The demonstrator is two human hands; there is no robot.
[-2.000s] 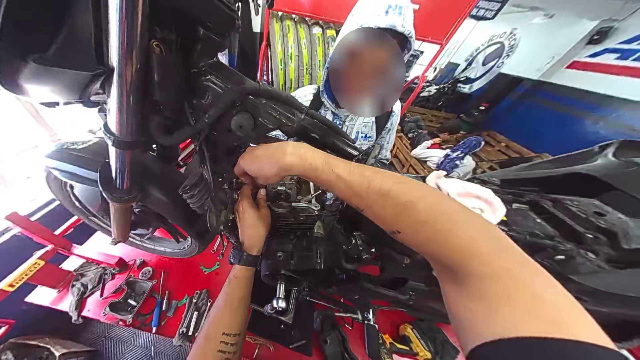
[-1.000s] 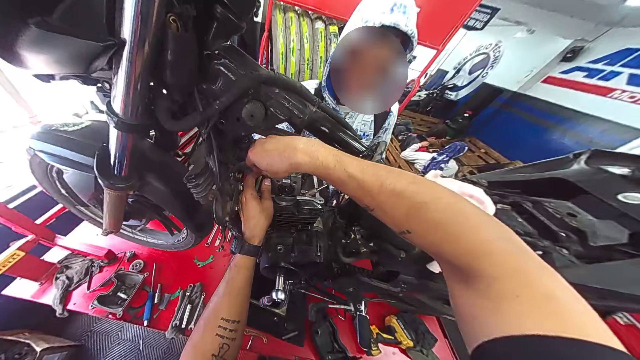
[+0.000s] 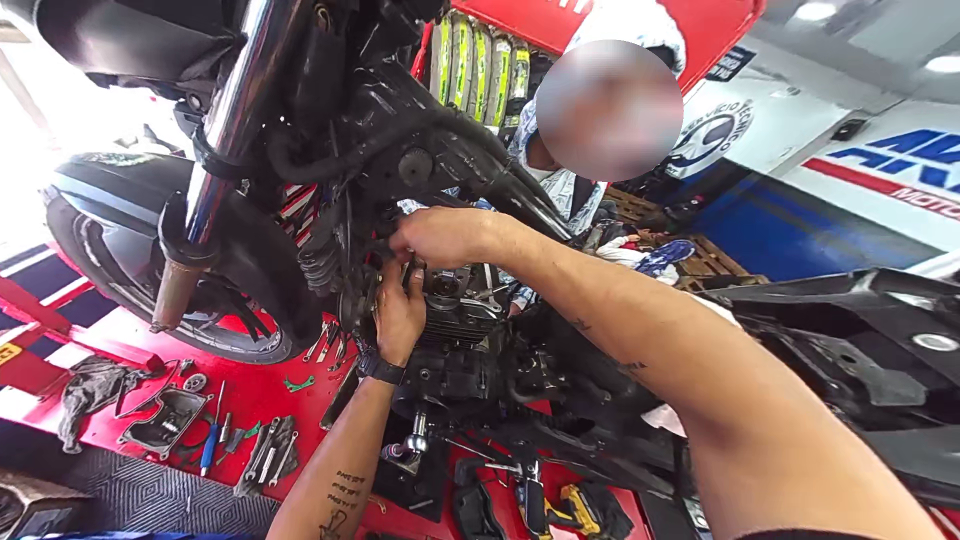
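Observation:
A motorcycle engine (image 3: 457, 330) with cooling fins sits in the black frame at the middle. Beside its upper front, my left hand (image 3: 400, 307) is raised, thumb and fingertips up among dark parts. My right hand (image 3: 444, 236) reaches across from the right, its fingers bent down just above the left fingertips. Whatever the fingertips touch or hold is hidden between them and the dark parts. A chrome ratchet with socket (image 3: 417, 435) stands at the engine's lower side. A combination wrench (image 3: 487, 304) appears to lie by the engine top.
The fork tube (image 3: 238, 112) and front wheel (image 3: 135, 277) are at the left. The red platform (image 3: 247, 401) bears wrenches (image 3: 281, 457), a blue-handled screwdriver (image 3: 209, 450), a metal engine cover (image 3: 166, 421) and a grey rag (image 3: 94, 390). Another person (image 3: 577, 187) is close behind the frame. A yellow-black power tool (image 3: 581, 510) lies below.
Both hands stay together at the upper front of the engine. The other person's head has shifted slightly.

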